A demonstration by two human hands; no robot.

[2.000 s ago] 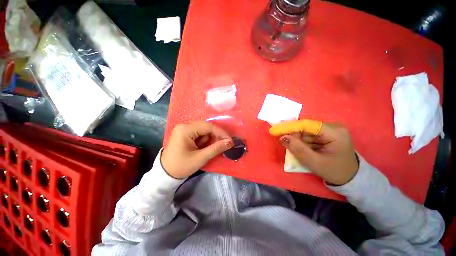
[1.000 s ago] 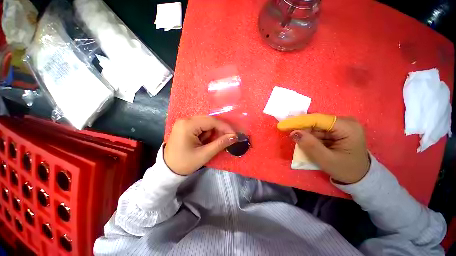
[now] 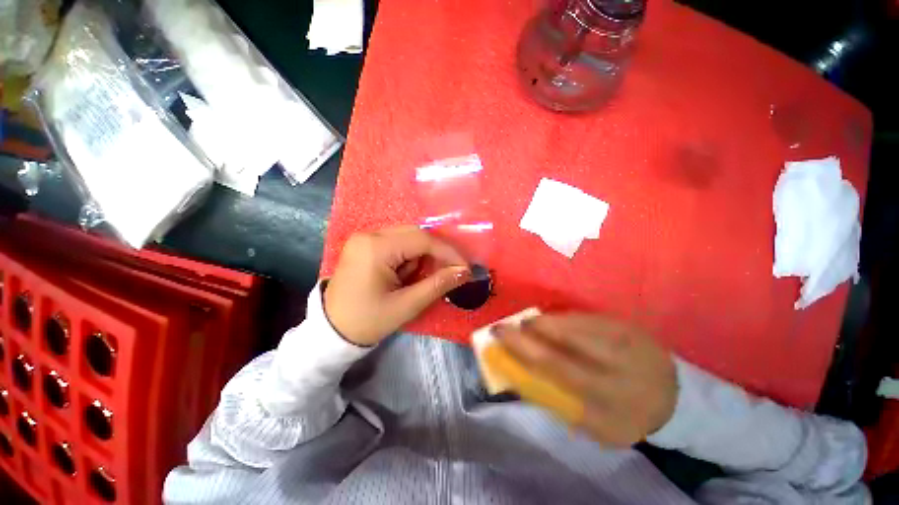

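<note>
My left hand pinches a small round dark disc by its upper left edge, between thumb and forefinger, low over the near edge of the red mat. My right hand, blurred, holds a folded cream-white wipe just right of and below the disc, apart from it. Yellow finger cots show on the right hand. A flat white wipe lies on the mat beyond the hands. A clear film piece shows by its glare on the mat.
A clear glass bottle stands at the mat's far part. A crumpled white wipe lies at the right. Plastic-wrapped white packs and a small white piece lie left of the mat. Red trays with dark discs are stacked at near left.
My right hand has moved down and left and now holds the folded wipe that lay on the mat under it. My left hand keeps its pinch on the disc. The view has shifted slightly.
</note>
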